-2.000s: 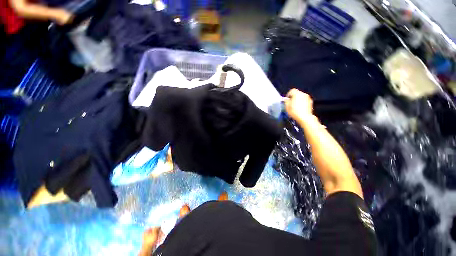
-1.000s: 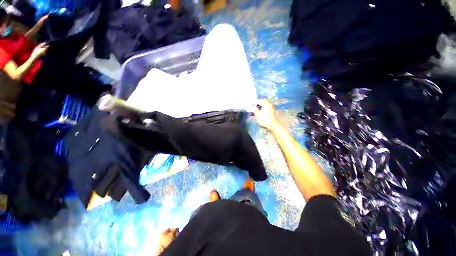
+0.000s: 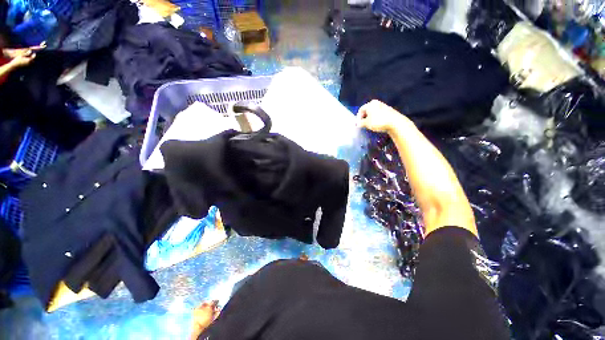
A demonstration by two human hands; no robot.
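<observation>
A black jacket with a wide collar hangs in front of me, a black hanger hook rising above its collar. Behind it, a bright white stack of sheets, apparently poly bags, slumps over a pale lilac basket. My right hand is stretched out at the stack's right corner, its fingertips pinched on the white film edge. A small skin-coloured shape, apparently my left hand, is low at the bottom edge; its fingers and any hold are unclear.
Dark buttoned jackets lie on a yellowish-edged board at left. Glossy bagged garments lie at right. Another dark garment pile is behind my right hand. A cardboard box is at the back. Another person's hand shows at upper left.
The view has swung. The jacket, seen edge-on and blurred a second ago, now shows its collar and hook again. My right hand stays at the white stack's corner.
</observation>
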